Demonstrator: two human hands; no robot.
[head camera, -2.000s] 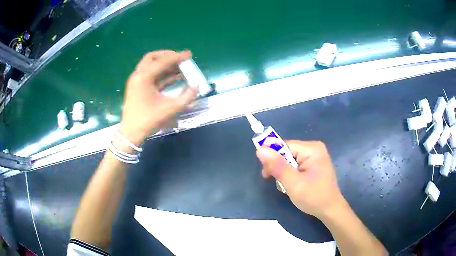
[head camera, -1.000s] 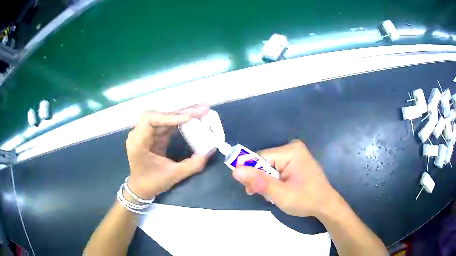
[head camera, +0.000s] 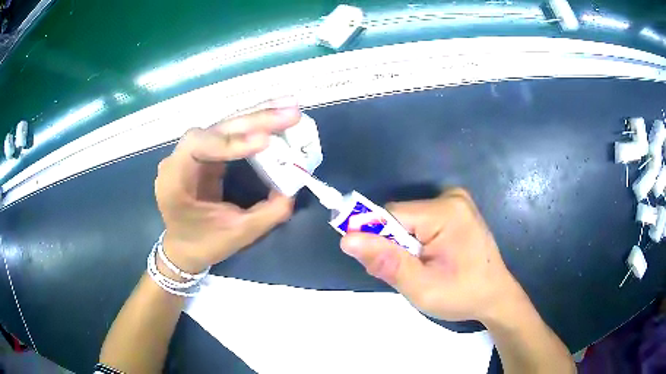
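Note:
My left hand (head camera: 212, 190) holds two white units side by side (head camera: 281, 159) between thumb and fingers, above the dark worktop near the white rail. Small dark marks show on their end faces. My right hand (head camera: 438, 256) grips a white glue tube (head camera: 372, 223) with blue-purple print. Its narrow nozzle (head camera: 314, 185) points up and left, with the tip at the end face of the nearer unit. Whether glue is coming out cannot be told.
The green belt (head camera: 182, 29) runs across the top, with white units (head camera: 341, 26) spaced on it. The white rail (head camera: 438, 66) edges the dark worktop (head camera: 467, 146). A cluster of white units with leads (head camera: 647, 179) lies at right. A white sheet (head camera: 292, 321) lies in front.
Since two seconds ago, my left hand has come back from over the belt with the units, and the nozzle has met them. In the last second, the nozzle tip has moved further over the nearer unit's face.

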